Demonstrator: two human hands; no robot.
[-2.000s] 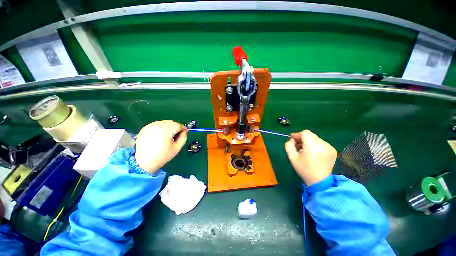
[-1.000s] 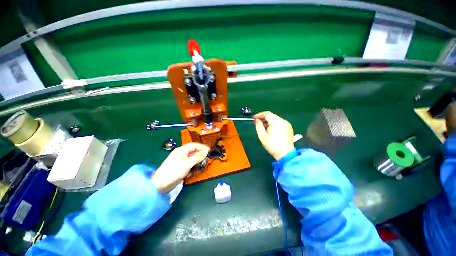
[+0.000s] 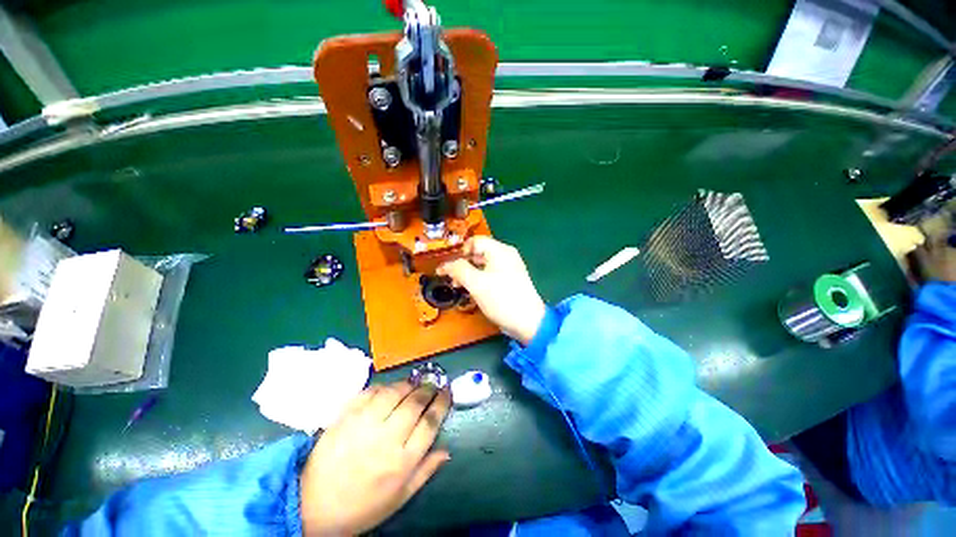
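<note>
The orange toggle press (image 3: 419,341) stands in front of me, with its dark round nest (image 3: 446,294) on the base and the plunger (image 3: 431,168) above it. My right hand (image 3: 498,281) is at the press, its fingertips just under the plunger bracket beside the nest; whether they hold anything is hidden. My left hand (image 3: 379,451) lies palm down on the mat, its fingertips on a round part (image 3: 428,374) in front of the base. The squeeze bottle (image 3: 471,389) lies just right of those fingertips. The side rods (image 3: 333,228) stick out left and right, untouched.
A crumpled wipe (image 3: 311,386) lies left of the base. More round parts (image 3: 324,270) lie to the left. A white box (image 3: 96,318) is far left. A pale stick (image 3: 612,263), a mesh block (image 3: 705,243) and a wire spool (image 3: 835,301) are right. Another person's blue sleeve (image 3: 930,378) shows far right.
Both hands have let go of the side rods. My left hand has moved from the nest down to the mat, with a round part now there. My right hand has moved in to the press.
</note>
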